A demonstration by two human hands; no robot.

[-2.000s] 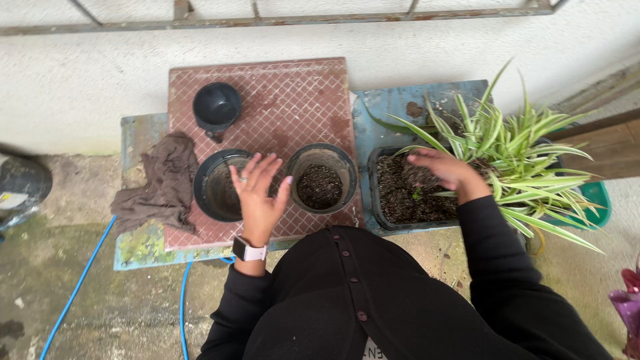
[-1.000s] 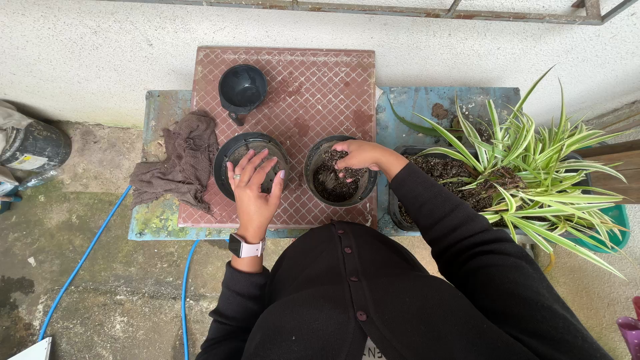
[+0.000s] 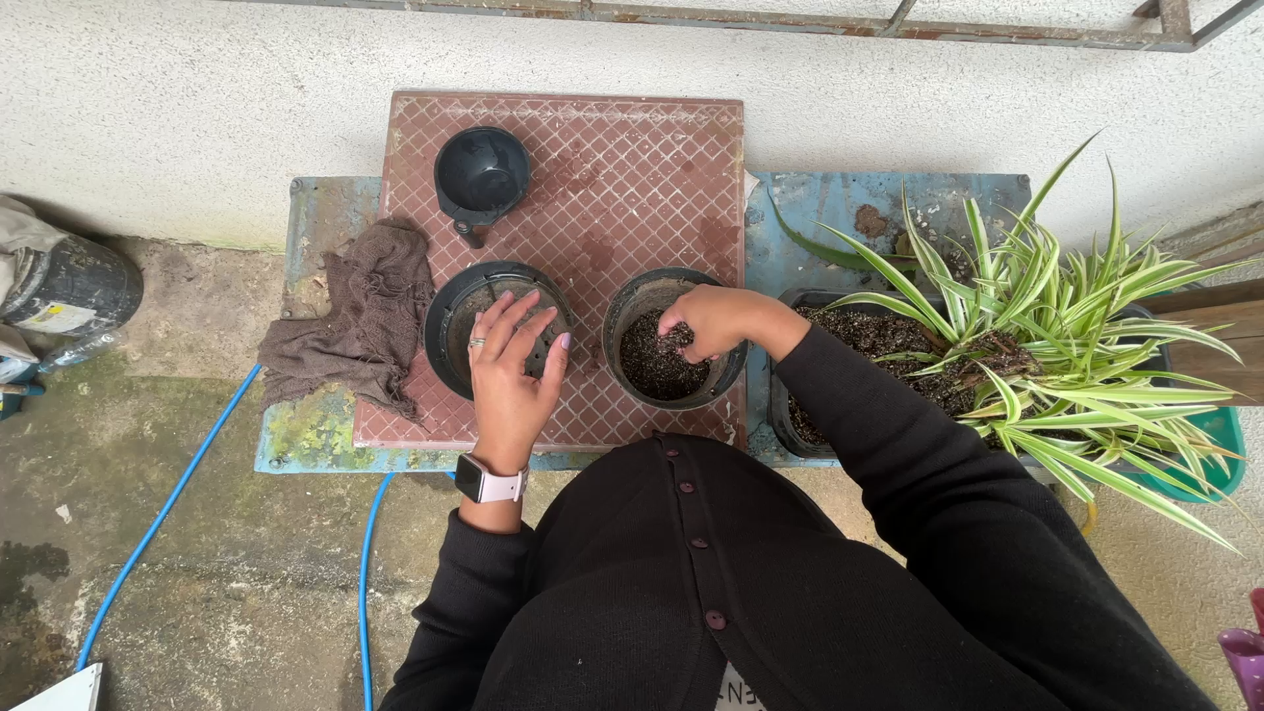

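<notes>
My left hand [image 3: 515, 370], fingers apart and holding nothing, hovers over the round dark pot [image 3: 446, 346] on the left of the red tile. To its right a second plastic pot [image 3: 729, 380] holds dark potting mix [image 3: 664, 361]. My right hand [image 3: 726, 324] reaches into that pot with fingers curled and spread, nothing visible between them. Behind the left pot sits a small black plastic cup with a handle [image 3: 482, 173]. On the right, a rectangular planter [image 3: 787, 430] holds more mix, partly hidden by my right sleeve, with variegated spider plants [image 3: 1066, 326] over it.
A brown rag [image 3: 346, 326] lies at the left edge of the patterned tile [image 3: 632, 138], which rests on a worn blue board [image 3: 820, 212]. A blue hose [image 3: 168, 513] runs over the concrete. A black bucket [image 3: 84, 286] stands far left, and a metal grille [image 3: 750, 20] crosses the top.
My right hand has gone from the rectangular planter to the right pot, and its fingers have since spread apart there. My left hand stays over the left pot.
</notes>
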